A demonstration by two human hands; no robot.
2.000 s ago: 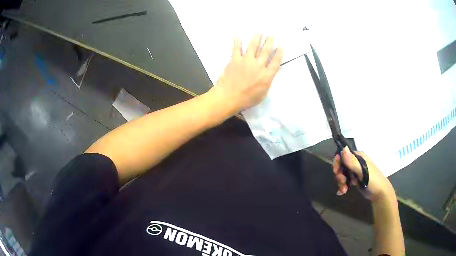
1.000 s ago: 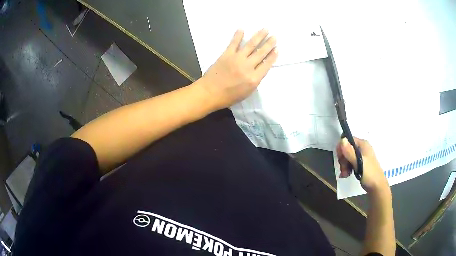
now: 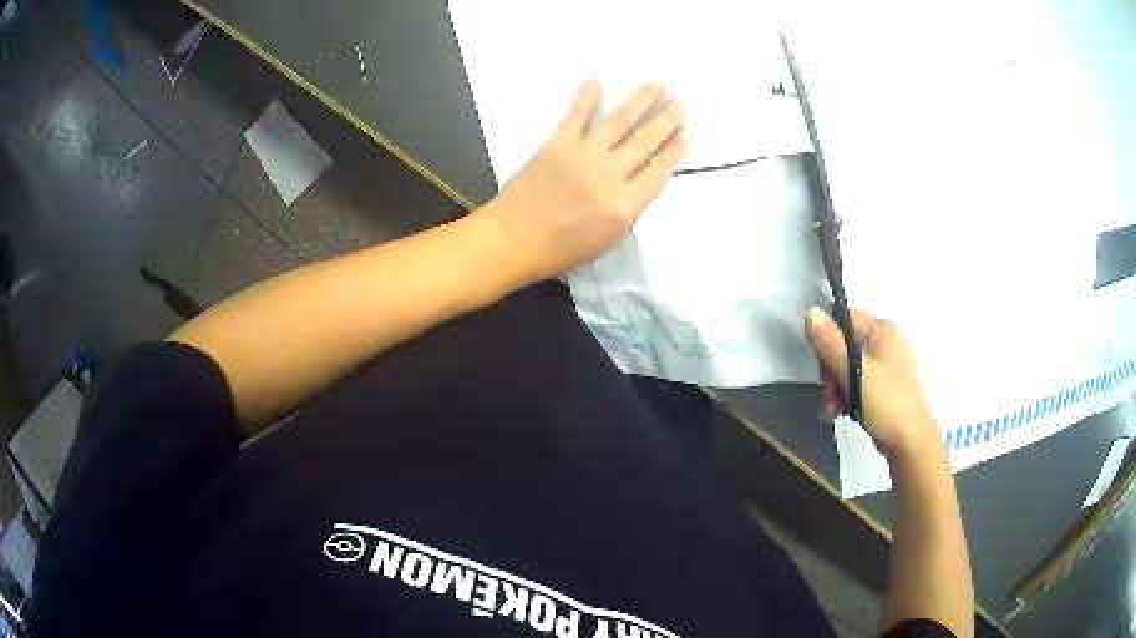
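Note:
The white pattern paper sheet [image 3: 947, 162] covers much of the table, with a blue striped print along its near right edge. My left hand [image 3: 598, 181] lies flat on the paper with its fingers spread, holding nothing. My right hand [image 3: 878, 374] grips the handles of the long dark shears [image 3: 820, 187], whose blades point away from me over the paper. The blades look close together. A dark cut line runs from beside my left fingers to the blades. A near paper flap [image 3: 735, 274] lies between my left hand and the shears and reaches the table edge.
The dark grey table [image 3: 374, 75] has a yellowish edge running diagonally in front of my body. A pale paper scrap [image 3: 287, 152] lies on the littered floor at left. A dark rectangle [image 3: 1116, 257] shows at the right. A long brownish strip [image 3: 1074, 542] lies at the lower right.
The shears have swung from right of the cut line, first open, to a narrower closed-looking position. My right hand has moved slightly left and up. My left hand stays flat; the view has shifted.

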